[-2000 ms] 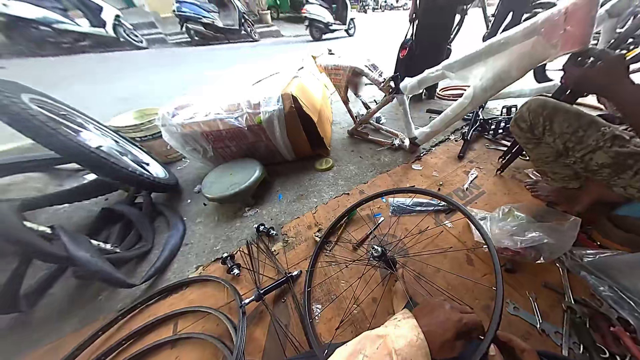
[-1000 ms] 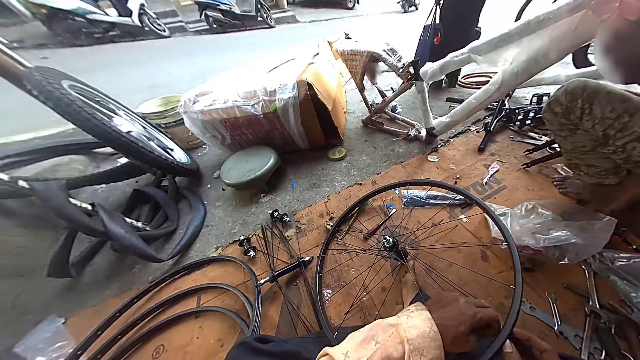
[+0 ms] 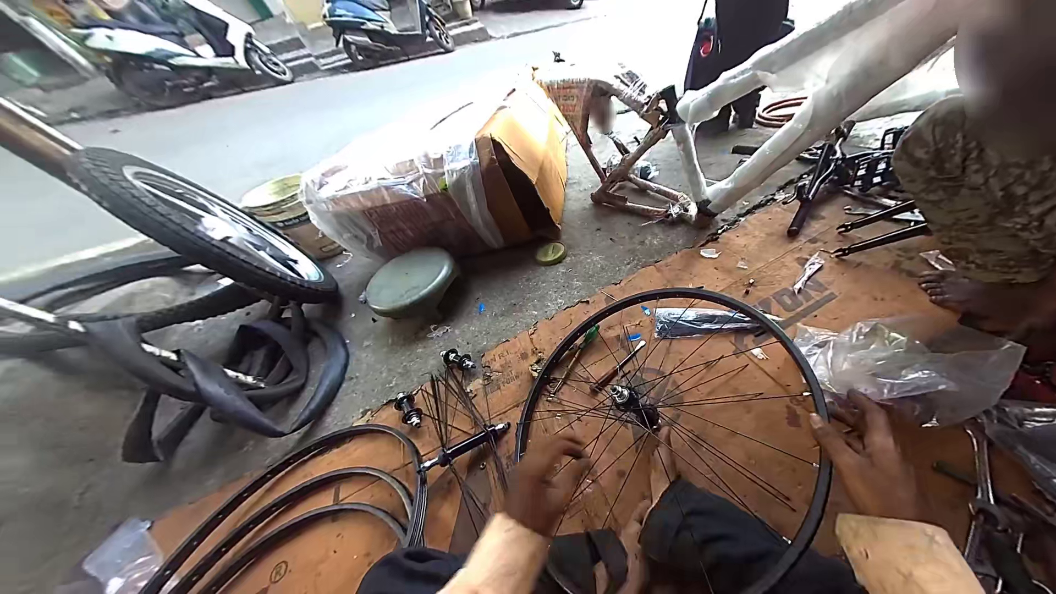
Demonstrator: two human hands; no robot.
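A black bicycle wheel rim [image 3: 709, 294] with thin spokes running to a black hub [image 3: 634, 404] rests over the person's legs and the cardboard. My left hand [image 3: 544, 487] is over the rim's lower left side, fingers curled, slightly blurred; whether it holds a spoke cannot be told. My right hand [image 3: 866, 454] is at the rim's right side, thumb and fingertips close to its edge near a spoke end; a firm grip cannot be made out. Left of the wheel lie more black rims [image 3: 272, 478], a bundle of loose spokes [image 3: 458, 404] and a hub [image 3: 466, 445].
Flattened cardboard [image 3: 511, 363] covers the ground. A green stool [image 3: 411, 283], a plastic-wrapped carton [image 3: 404, 198] and a wrapped bicycle frame [image 3: 775, 124] stand beyond. Tyred wheel [image 3: 206, 223] and inner tubes [image 3: 247, 388] are left. Clear plastic bags [image 3: 899, 363], wrenches [image 3: 982, 470] and a seated person [image 3: 965, 181] are right.
My hands were close together at the wheel's lower right; now they are apart, the left at its lower left and the right at its right side.
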